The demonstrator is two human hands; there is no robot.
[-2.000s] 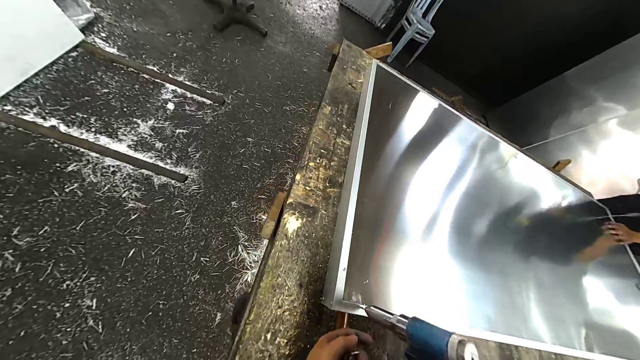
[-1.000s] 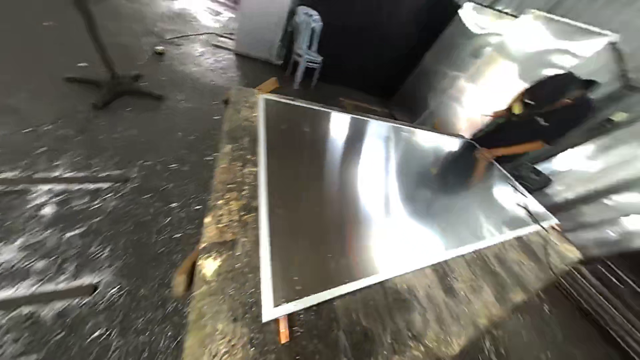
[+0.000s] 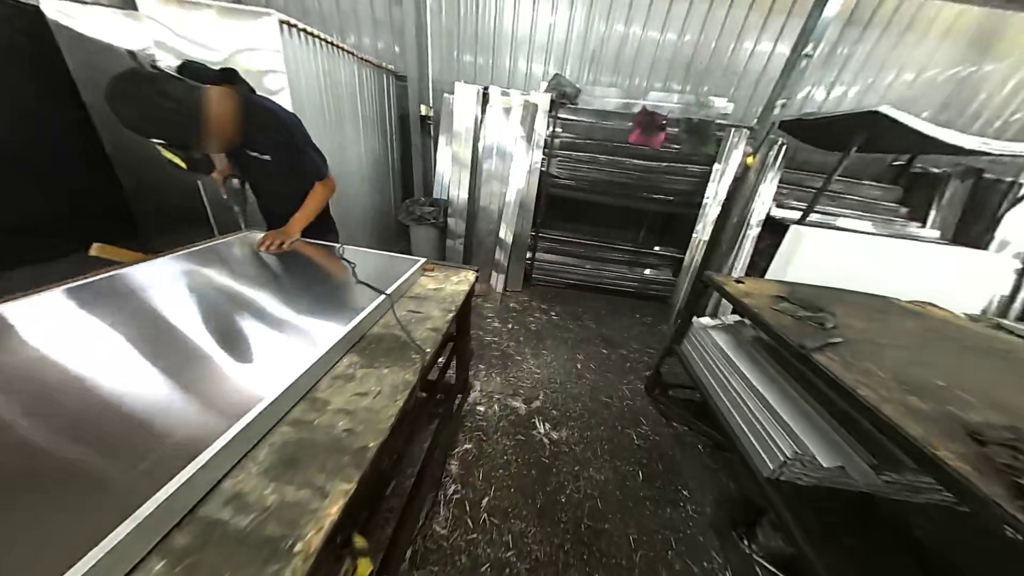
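Note:
Neither my left hand nor my right hand shows in the head view. A large shiny sheet-metal panel [image 3: 184,336] with a pale folded rim lies on a worn workbench [image 3: 352,408] at the left. Across the panel's far corner trails a dark power cord [image 3: 372,286], which runs down over the bench top. A co-worker in a dark shirt [image 3: 276,160] leans over the far end, one hand [image 3: 280,238] flat on the panel and the other on a tool [image 3: 234,200] that is too blurred to name.
At the right stands a second workbench [image 3: 904,352] with metal profiles [image 3: 768,400] stacked beneath it. Metal shavings litter the floor [image 3: 552,448] between the benches. Against the back wall are a rack of metal lengths [image 3: 624,184], upright sheet strips [image 3: 496,176] and a lined bin [image 3: 426,228].
The view has swung far to the right, bringing in the rack and second bench. A hand and a blue power tool at the panel's near corner two seconds ago are out of view.

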